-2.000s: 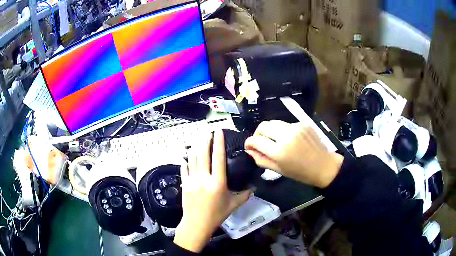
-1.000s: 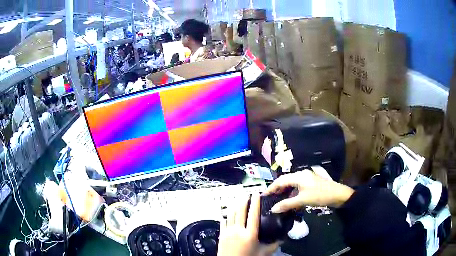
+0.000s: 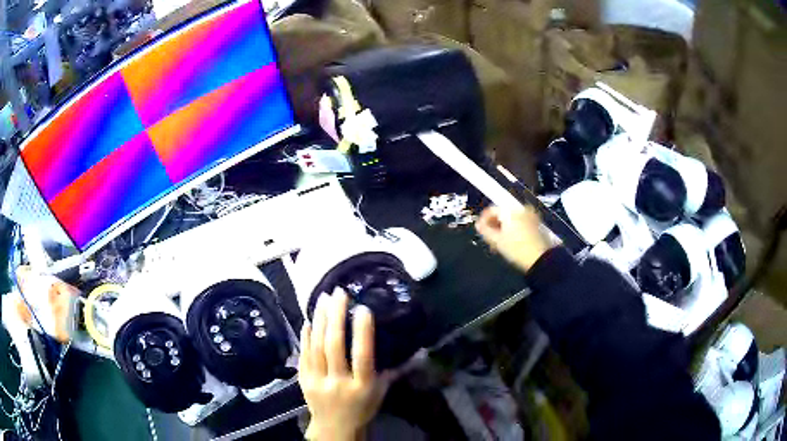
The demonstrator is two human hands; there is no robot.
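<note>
Three white PTZ dome cameras with black balls stand in a row at the bench front: a left one (image 3: 157, 353), a middle one (image 3: 238, 331) and a right one (image 3: 388, 297). My left hand (image 3: 341, 366) lies with its fingers over the lower left of the right camera's black ball, steadying it. My right hand (image 3: 515, 234) is at the lower end of a long white strip (image 3: 466, 165) that runs from the black label printer (image 3: 414, 95). Its fingers are curled; whether they pinch the strip is unclear.
A monitor (image 3: 155, 129) with four coloured panes stands at the left. A white mouse (image 3: 409, 251) and small white bits (image 3: 449, 209) lie right of the cameras. More cameras are stacked at the right (image 3: 660, 189). A yellow tape roll (image 3: 102, 312) is at the left.
My right hand has left the black ball and moved right to the strip. My left hand stays on the ball, which now faces up with its lens dots showing. The view has tilted down.
</note>
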